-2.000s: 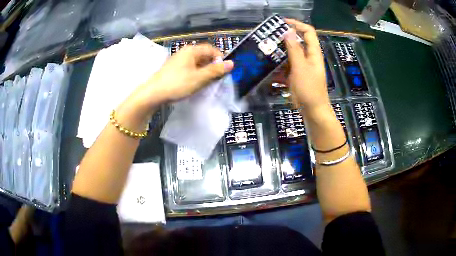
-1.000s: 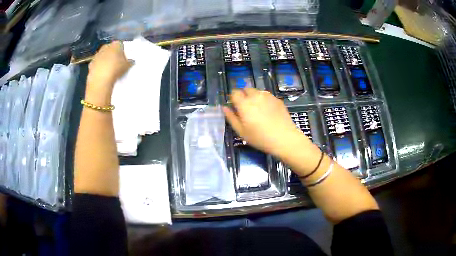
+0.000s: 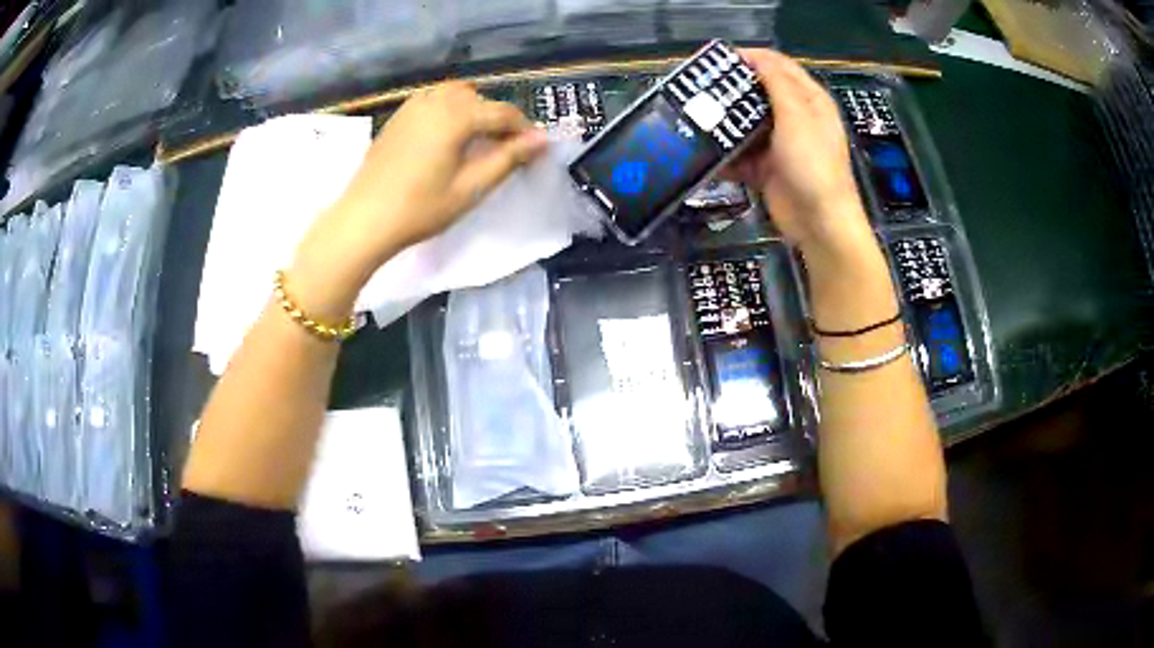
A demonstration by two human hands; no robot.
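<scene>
My right hand [image 3: 804, 152] holds a black keypad mobile phone [image 3: 671, 142], tilted, its keys and blue screen print facing up. My left hand [image 3: 437, 165] pinches a thin white protective bag [image 3: 487, 241] by its upper edge. The phone's lower end is at the bag's edge; whether it is inside is unclear. Below lies a clear blister tray [image 3: 629, 475]. Its near-left pocket holds a bagged phone [image 3: 497, 392], the pocket beside it holds no phone, and other pockets hold bare phones [image 3: 740, 367]. My hands hide part of the far row.
A stack of empty bags [image 3: 272, 228] lies left of the tray, with a smaller white pile [image 3: 358, 487] near the table edge. A tray of bagged phones [image 3: 82, 342] is at far left. Stacked trays [image 3: 506, 38] line the far side behind a yellowish strip [image 3: 810, 65].
My right hand has lifted a phone from the second near pocket. My left hand has come from the bag stack to the phone with a bag.
</scene>
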